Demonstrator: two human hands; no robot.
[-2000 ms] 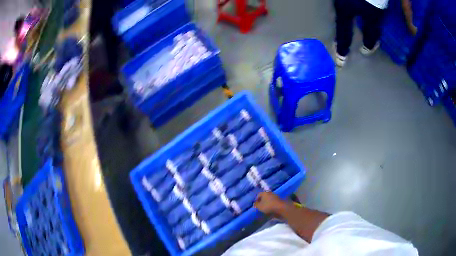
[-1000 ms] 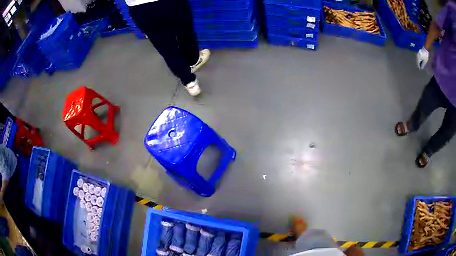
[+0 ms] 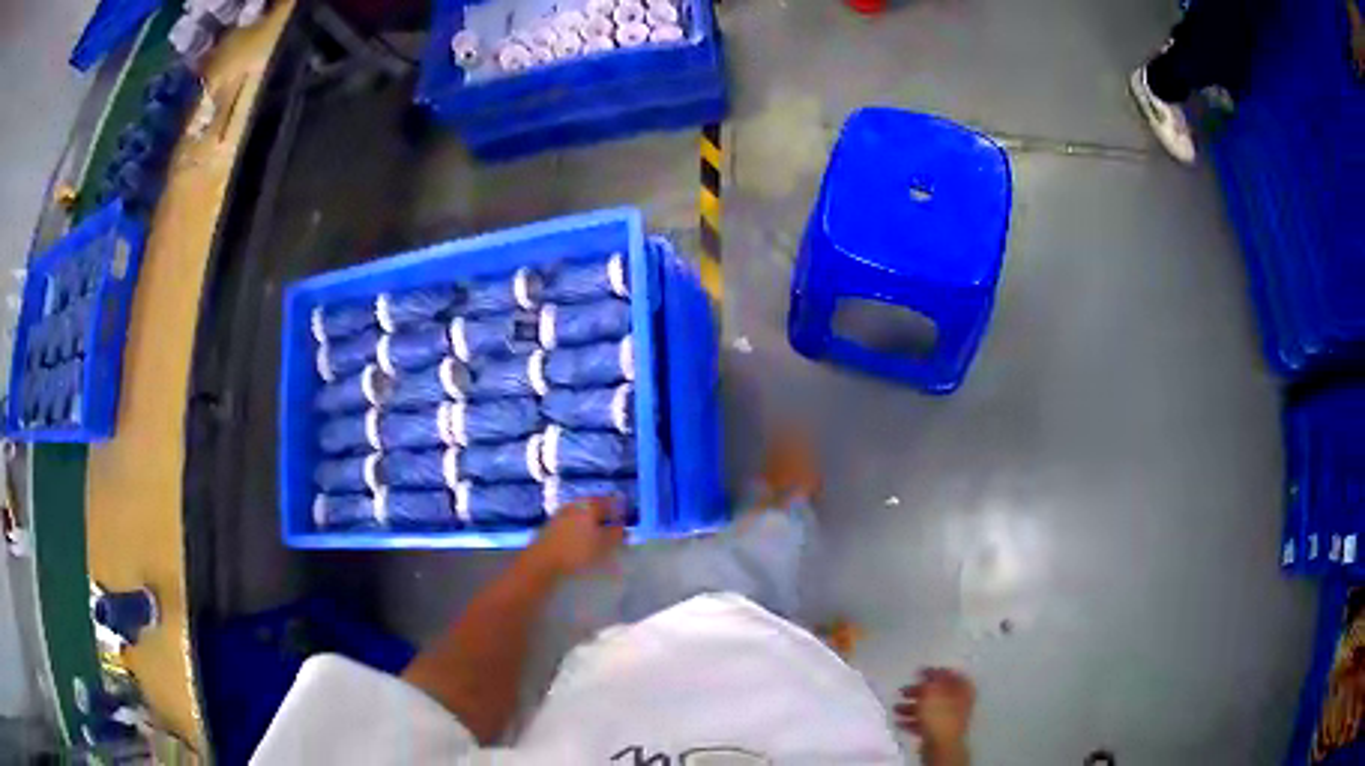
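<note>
A blue crate (image 3: 464,540) holds rows of dark-blue ruffled bodies (image 3: 499,418) with white rings at their ends, lying on their sides. My left hand (image 3: 584,533) is at the crate's near right corner, by the rim and the last body; whether it grips either cannot be told. My right hand (image 3: 936,700) hangs low at the right, away from the crate, empty with fingers somewhat spread. It is small and slightly blurred.
Behind is a crate of white rings (image 3: 576,72). A blue stool (image 3: 913,202) stands right of the crates. The bench edge (image 3: 142,516) runs along the left, with another crate (image 3: 75,322). A person's foot (image 3: 1162,114) shows upper right.
The view has swung back from the floor to the crate of bodies. My left hand has come into view at its near right corner, and my right hand shows at lower right.
</note>
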